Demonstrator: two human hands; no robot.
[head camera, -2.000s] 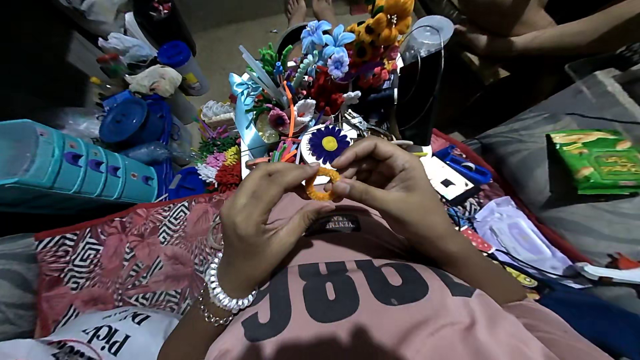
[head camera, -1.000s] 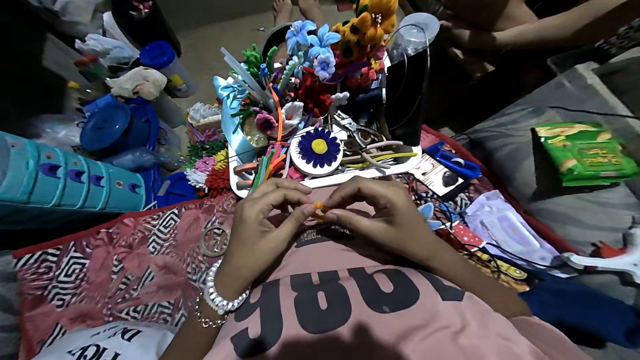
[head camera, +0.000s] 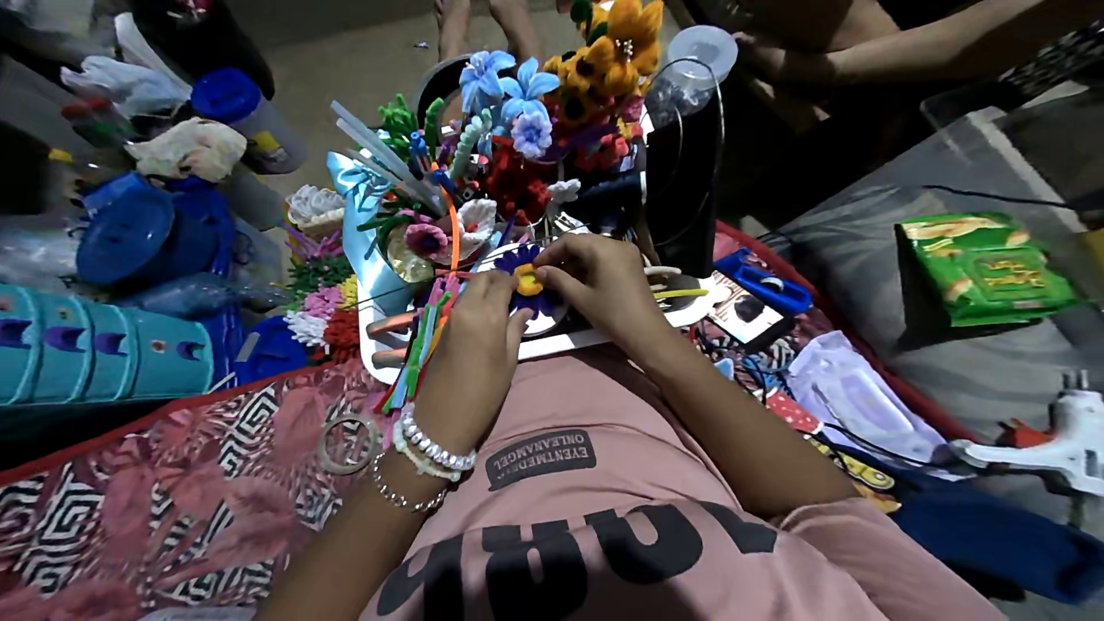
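Note:
Between the fingertips of both hands is a small orange-yellow piece of pipe cleaner (head camera: 528, 280), over a dark blue flower (head camera: 536, 304) on a white round base. My left hand (head camera: 483, 323), with beaded bracelets at the wrist, touches the piece from the left. My right hand (head camera: 599, 280) pinches it from the right between thumb and index finger. Both hands are above the front of a white tray (head camera: 569, 342). Pipe cleaners (head camera: 423, 349) in several colours lie beside my left hand. Whether the flower's own yellow centre lies beneath the piece cannot be told.
Fuzzy craft flowers (head camera: 522, 95) rise behind my hands. At the left are teal drawers (head camera: 129, 354) and a blue-lidded container (head camera: 226, 95). A white glue gun (head camera: 1056, 440), a green packet (head camera: 992, 267) and a lilac pouch (head camera: 849, 388) lie at the right. Another person's arm (head camera: 914, 52) shows at the top right.
Both hands have moved forward from in front of my shirt to the flower in the tray, with the orange-yellow piece. Its ring shape, visible two seconds ago, has become a compact shape.

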